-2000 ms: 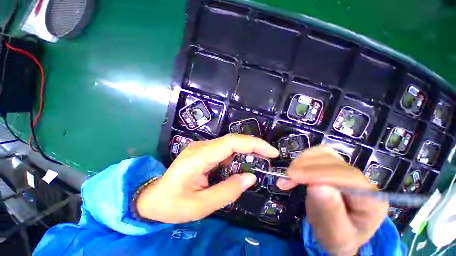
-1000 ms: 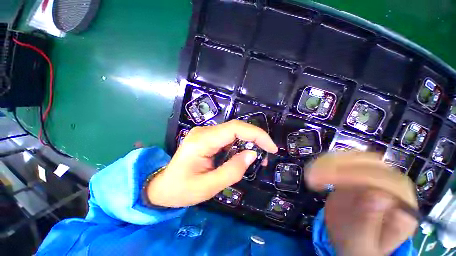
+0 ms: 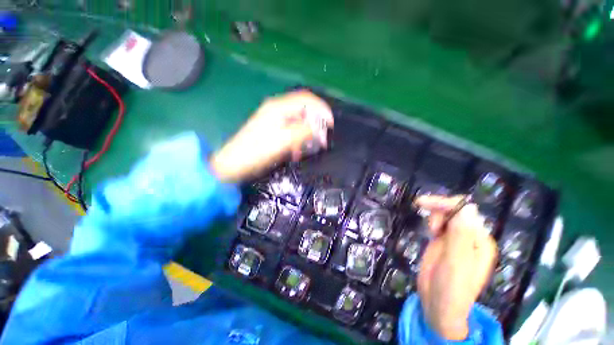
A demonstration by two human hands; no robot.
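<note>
A large black tray (image 3: 444,158) with square pockets lies in front of me. Several pockets hold small dark square housings (image 3: 360,261) with shiny rims. My left hand (image 3: 279,133) is blurred over the tray's far left corner. Its fingers are closed around a small shiny thing that looks like a housing (image 3: 319,132), mostly hidden by the fingers. My right hand (image 3: 458,263) is over the right part of the tray, its fingers pinched on a thin dark tool, likely tweezers (image 3: 462,205), blurred.
The tray lies on a green worktop (image 3: 232,87). A round grey mesh disc (image 3: 174,60) and a white bag (image 3: 128,59) are at the far left. A black device (image 3: 74,108) with red and black wires is left. A white object (image 3: 575,320) with cables is at the right.
My left hand has moved away from me to the tray's far left corner with the small thing. My right hand has moved slightly, its fingers now pointing forward. The view has shifted.
</note>
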